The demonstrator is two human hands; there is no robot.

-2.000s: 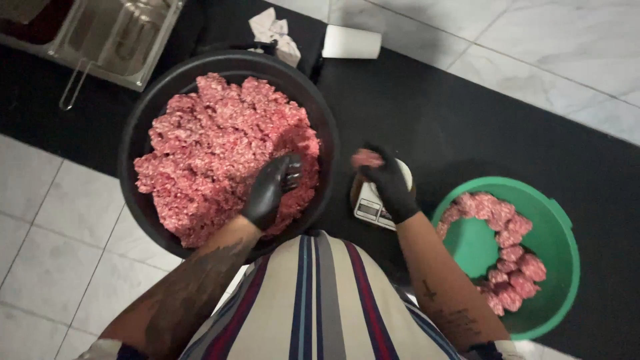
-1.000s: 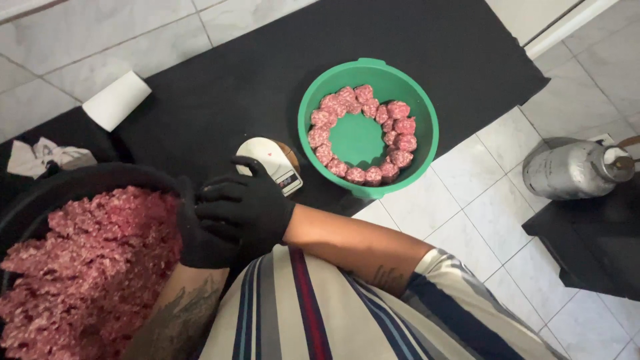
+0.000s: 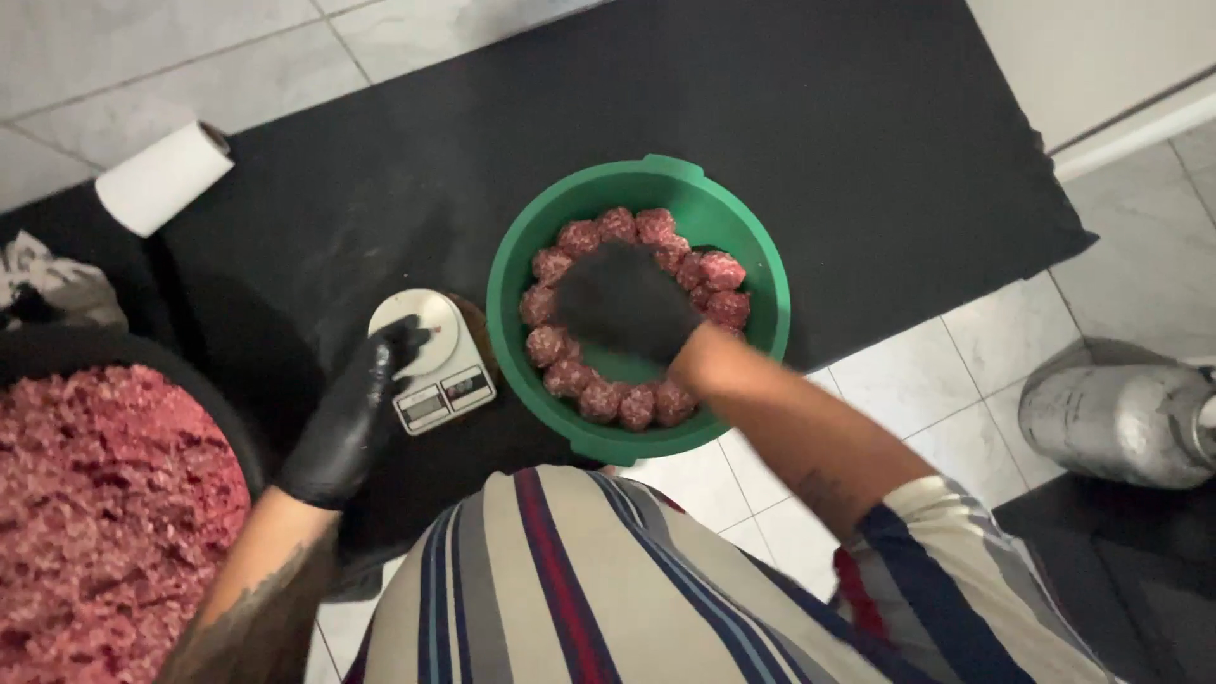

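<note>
A black glove covers my right hand [image 3: 627,302], which is blurred and over the inside of a green plastic basin [image 3: 781,304]; its fingers, and anything in them, are hidden. Balls of ground meat [image 3: 600,401] line the basin's inner edge in a ring, bunched more thickly at the right. My left hand [image 3: 366,389], also in a black glove, reaches over the round plate of a white digital kitchen scale [image 3: 445,342], fingers apart and nothing seen in them. At the lower left, a large black tub [image 3: 228,418] holds a mass of ground meat [image 3: 104,513].
Near the back left edge of the black-covered table [image 3: 855,152] lies a white paper roll [image 3: 163,180]. Crumpled paper or cloth [image 3: 66,285] sits behind the tub. A metal gas cylinder [image 3: 1111,423] stands at the right, beside a dark surface [image 3: 1130,551].
My right hand has moved from beside my left hand, near the tub, to over the green basin. My left hand has come to the scale. The view has shifted right since the first frame.
</note>
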